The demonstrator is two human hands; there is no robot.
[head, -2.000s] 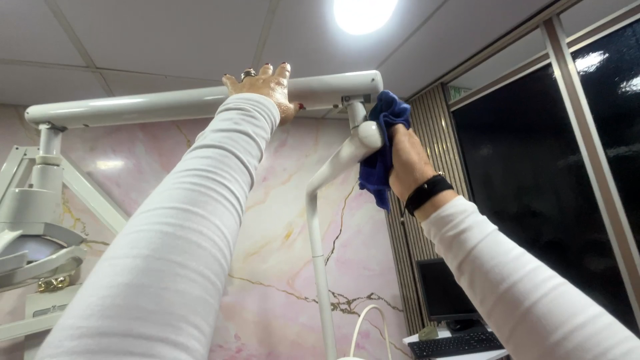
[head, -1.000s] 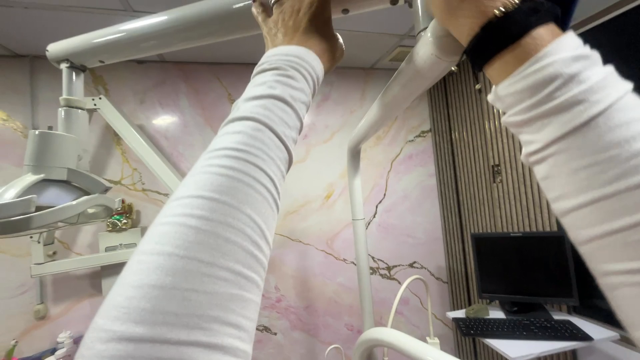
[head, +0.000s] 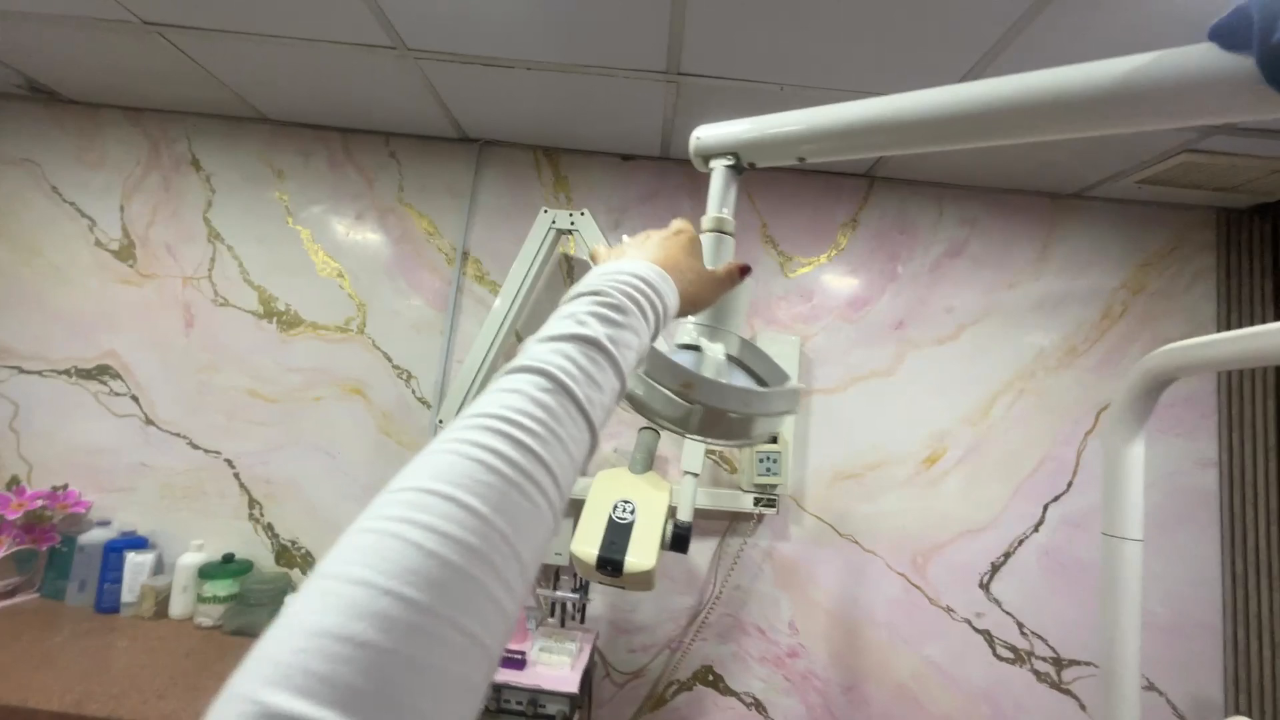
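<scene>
My left hand (head: 680, 262) reaches up to the vertical joint (head: 720, 205) of a dental lamp, its thumb spread beside the joint; whether the fingers close around it is hidden. Below hangs the round lamp head (head: 715, 385). From the joint's top a thick white tubular arm (head: 960, 110) runs to the upper right. At that arm's far end a dark blue cloth (head: 1250, 38) shows at the frame's edge. My right hand is out of the picture.
A cream dental X-ray head (head: 622, 525) hangs under the lamp, beside a folding wall arm (head: 510, 310). At right stands a white post (head: 1123, 560). Bottles (head: 120, 572) line a brown counter (head: 120, 660) at lower left. A small pink-topped cart (head: 565, 665) stands below.
My left hand has moved left from the tubular arm to the lamp joint. My right hand, on the blue cloth two seconds ago, has left the view. The view has swung left.
</scene>
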